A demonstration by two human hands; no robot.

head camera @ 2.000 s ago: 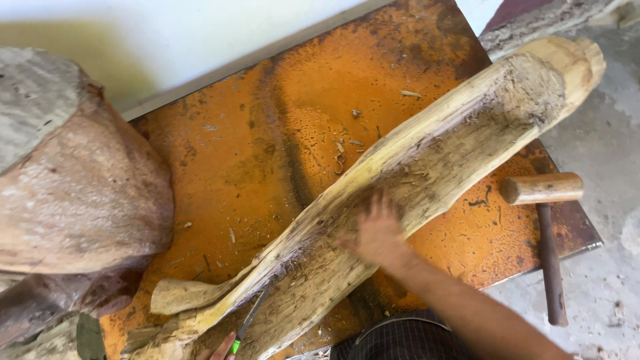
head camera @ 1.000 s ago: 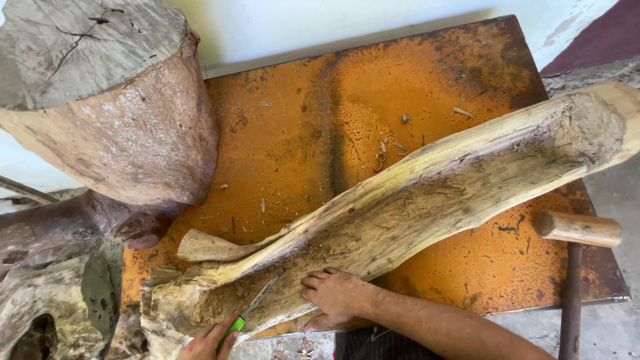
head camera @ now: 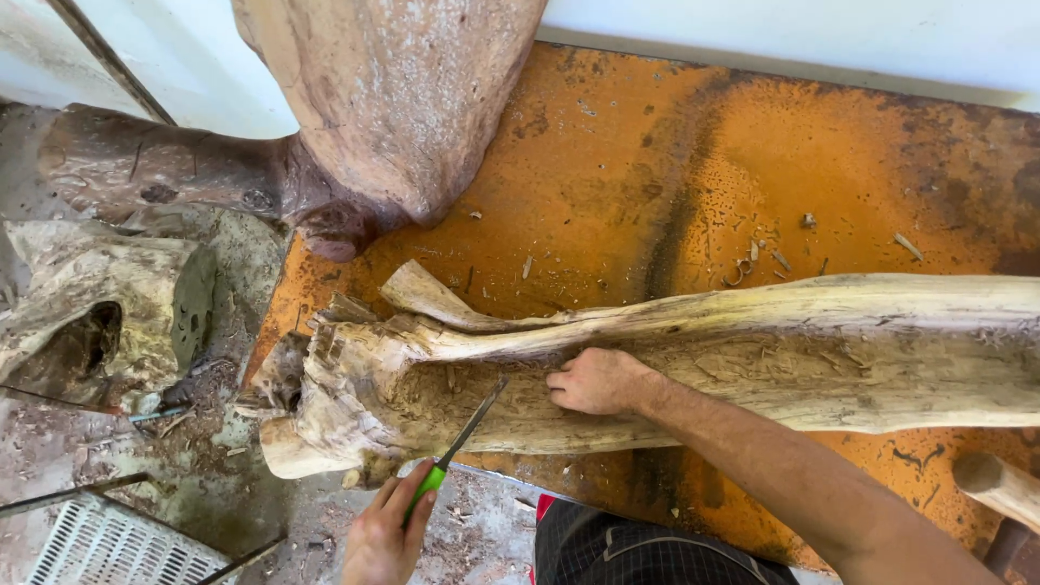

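A long hollowed-out log (head camera: 877, 301) lies across the orange worn tabletop (head camera: 585, 171). In my left hand (head camera: 390, 520), at the bottom, is a chisel-like tool (head camera: 471, 422) with a green handle; its narrow metal blade slants up over the hollow near the log's left end. My right hand (head camera: 601, 382) rests in the hollow just right of the blade tip, fingers curled. Whether it pinches anything cannot be seen. Loose wood fibres lie in the hollow beyond my right wrist.
A big wooden stump (head camera: 398, 97) stands at the upper left, beside a thick dark branch (head camera: 162, 166). A rough log piece (head camera: 97, 309) and a perforated metal crate (head camera: 122, 544) are at the left. A wooden mallet (head camera: 1003, 487) is at the right edge. Shavings dot the tabletop.
My right hand, spread flat on the log before, has its fingers curled now. The green-handled tool remains in my left hand. The view has shifted strongly toward the log's left end.
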